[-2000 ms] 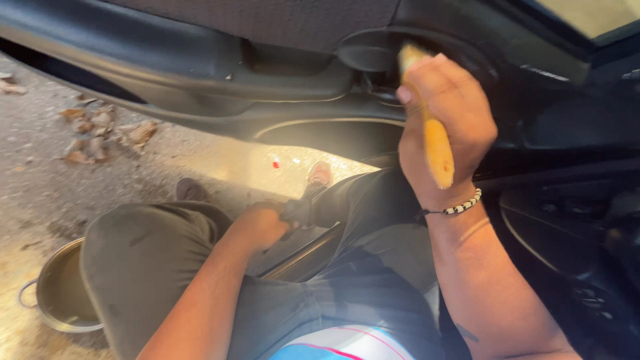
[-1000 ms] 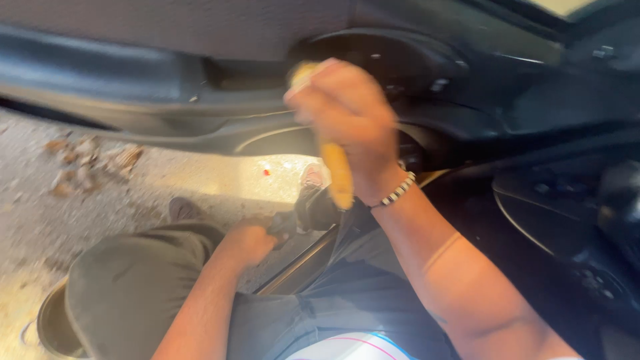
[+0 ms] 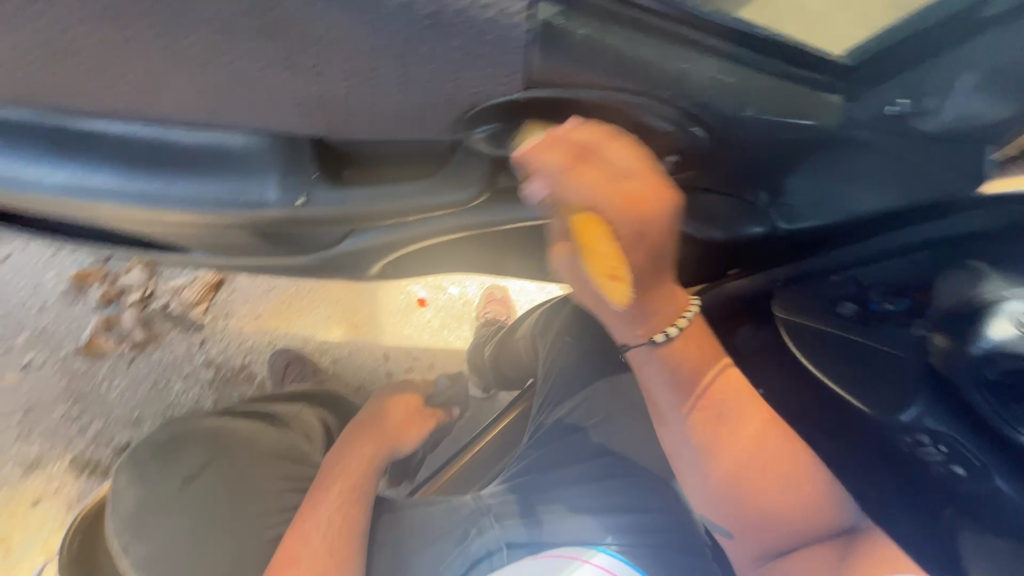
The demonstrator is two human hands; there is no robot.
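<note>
My right hand (image 3: 620, 200), blurred and with a beaded bracelet at the wrist, grips a brush with a yellow wooden handle (image 3: 602, 260). The brush's head end is at the round recess around the inner door handle (image 3: 492, 138) of a dark car door panel (image 3: 384, 180); its bristles are mostly hidden by my fingers. Low between my knees, my left hand (image 3: 400, 420) holds a dark cloth (image 3: 448, 394), partly hidden and blurred.
A metal pot (image 3: 80, 532) stands on the ground beside my left knee, mostly hidden. Dry leaves (image 3: 148, 304) lie on the ground below the door. The door sill (image 3: 480, 440) runs between my legs. At the right is the dark dashboard (image 3: 848, 344).
My right hand has moved with the brush about the door handle recess, left and then back right. My left hand stays low with the dark cloth. The view has shifted somewhat.
</note>
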